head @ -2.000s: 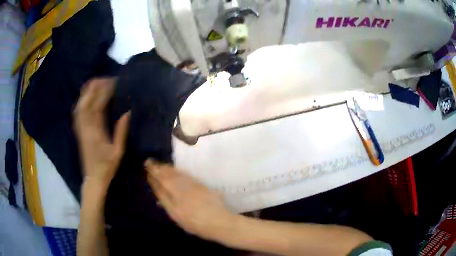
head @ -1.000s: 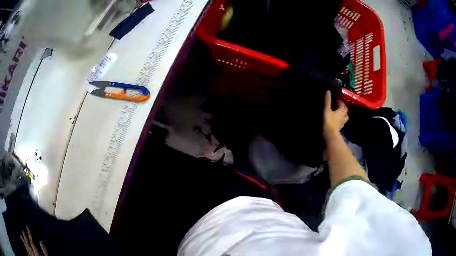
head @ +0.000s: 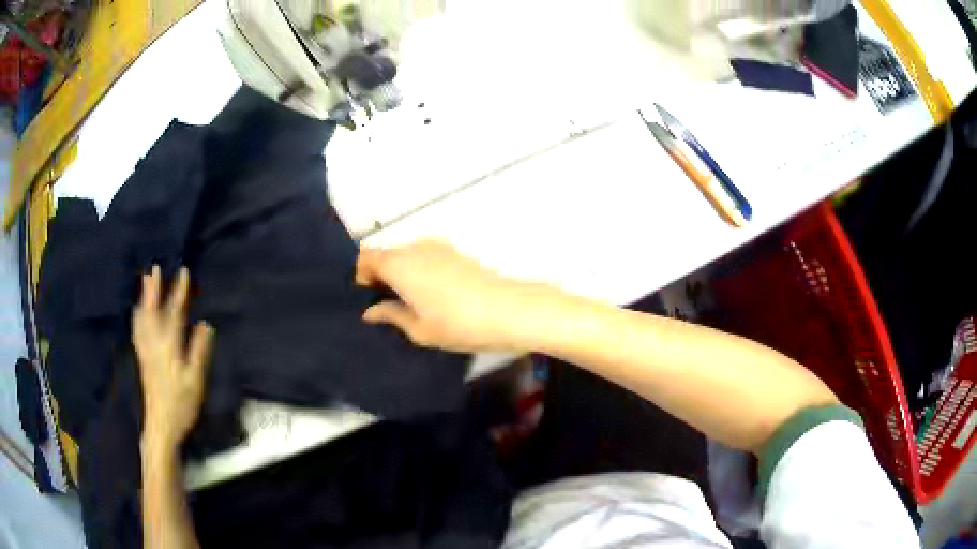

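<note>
Black cloth panels (head: 284,257) lie left of and in front of the sewing machine's needle area (head: 364,70), and some cloth hangs over the table's front edge towards my lap. My left hand (head: 171,349) lies flat on the cloth at the left with its fingers apart. My right hand (head: 429,295) is at the cloth's right part, just in front of the machine bed, its fingers bent and thumb below them with cloth between. Thread snips (head: 702,172) with orange and blue handles lie on the table to the right. The machine head is mostly cut off at the top.
A red plastic basket (head: 884,365) stands below the table at the right. Navy scraps (head: 771,75) and a dark printed tag (head: 887,80) lie at the back right. Yellow tape (head: 96,91) runs along the table's left edge. My right forearm crosses the table's front edge.
The view has swung back from the red basket to the table. My right hand has moved from beside the basket to the cloth near the machine. My left hand stays on the cloth.
</note>
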